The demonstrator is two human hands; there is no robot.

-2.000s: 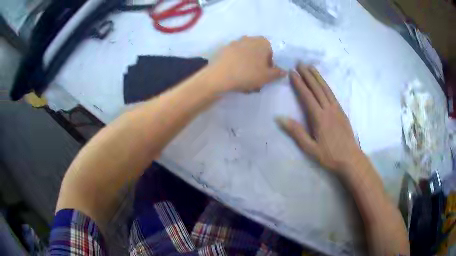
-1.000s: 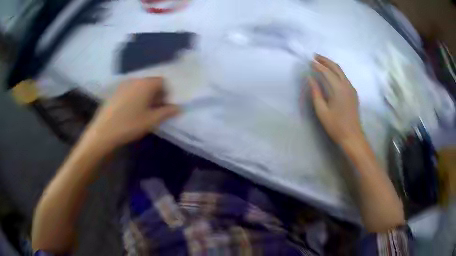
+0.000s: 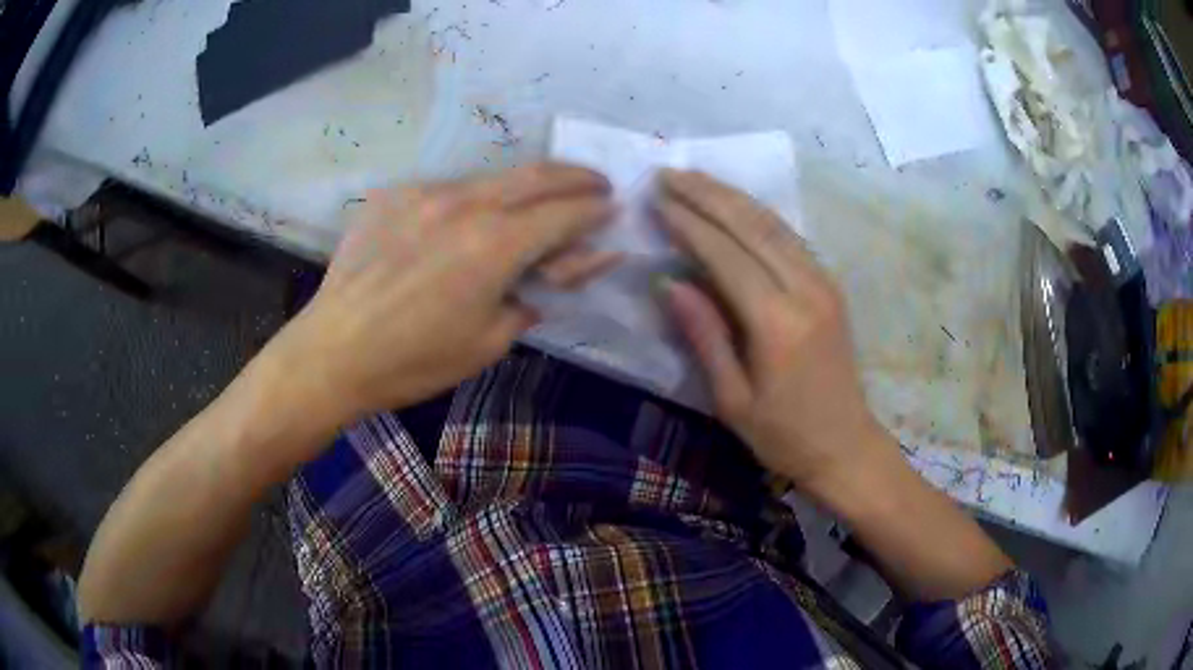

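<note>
A white rectangle [image 3: 733,155] of fabric or interfacing lies at the table's near edge, partly under both hands. My left hand [image 3: 458,255] is over its left part, fingers bent and blurred. My right hand [image 3: 759,295] lies over its right part, fingers pointing up and left. The two hands' fingertips are close together over its middle. I cannot tell whether either hand grips it. Any narrow strip beneath the hands is hidden.
Dark pieces [image 3: 294,50] lie at the upper left. White sheets [image 3: 922,98] lie at the upper right. A crumpled white heap [image 3: 1040,98] is behind the iron [image 3: 1099,347], parked at the right. A yellow-orange handled tool [image 3: 1174,380] is beside it.
The view has shifted, with the dark pieces now higher. My hands were apart and have come together at the near edge, over the white rectangle. The red scissors have left the picture.
</note>
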